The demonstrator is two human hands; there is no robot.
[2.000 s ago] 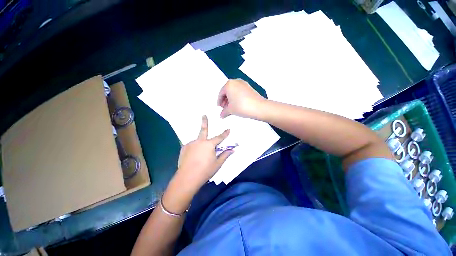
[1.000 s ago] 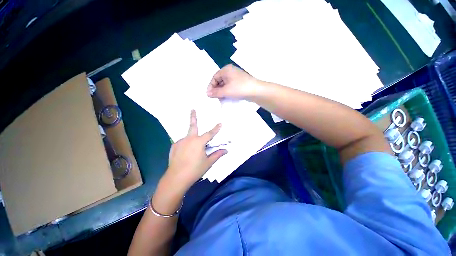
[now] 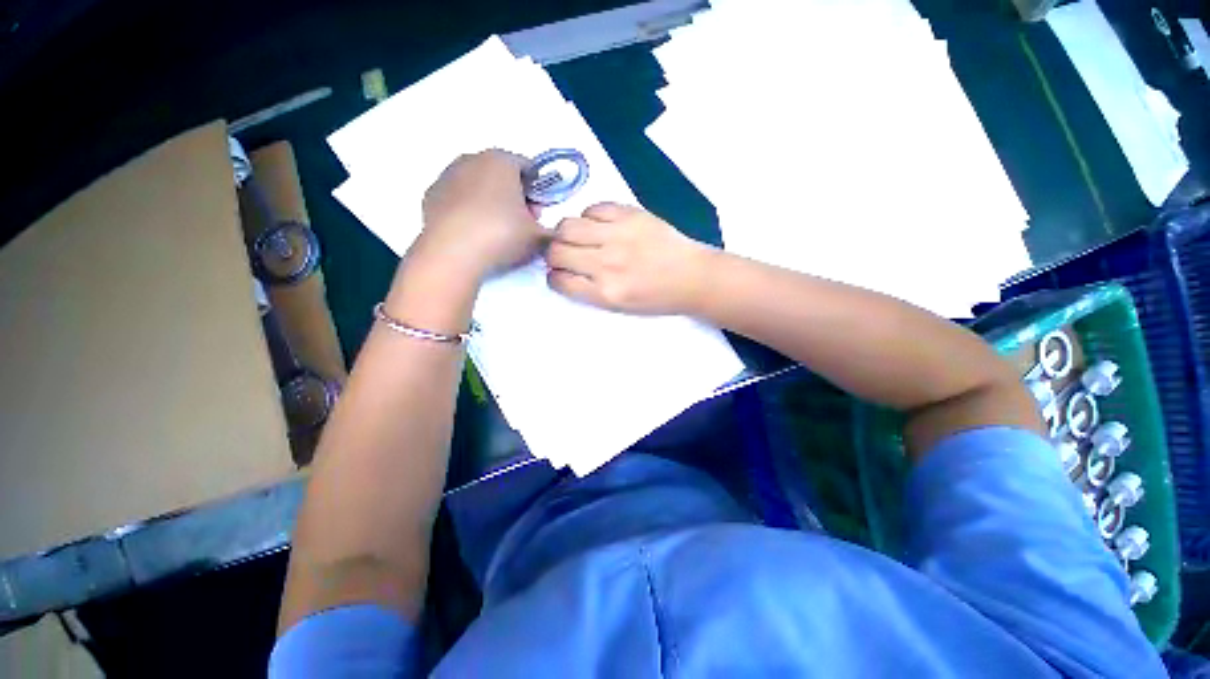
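My left hand (image 3: 486, 210) is closed around a ring-ended plastic part (image 3: 556, 175) above the left stack of white sheets (image 3: 604, 378). The part's ring sticks out past the fingers, and the rest of it is hidden in the hand. My right hand (image 3: 626, 260) is beside my left fingertips, palm down with its fingers curled, close to the part. I cannot tell whether the right fingers hold a thin piece.
A second stack of white sheets (image 3: 849, 146) lies to the right. Cardboard (image 3: 133, 345) with ring-ended parts (image 3: 287, 252) at its edge lies on the left. A green crate (image 3: 1152, 451) holding rows of parts stands at the lower right, beside a blue crate (image 3: 1188, 299).
My left hand has moved up the sheets, from spread fingers to a grip, and a ring now shows at it. My right hand has moved slightly right and down, meeting my left fingertips.
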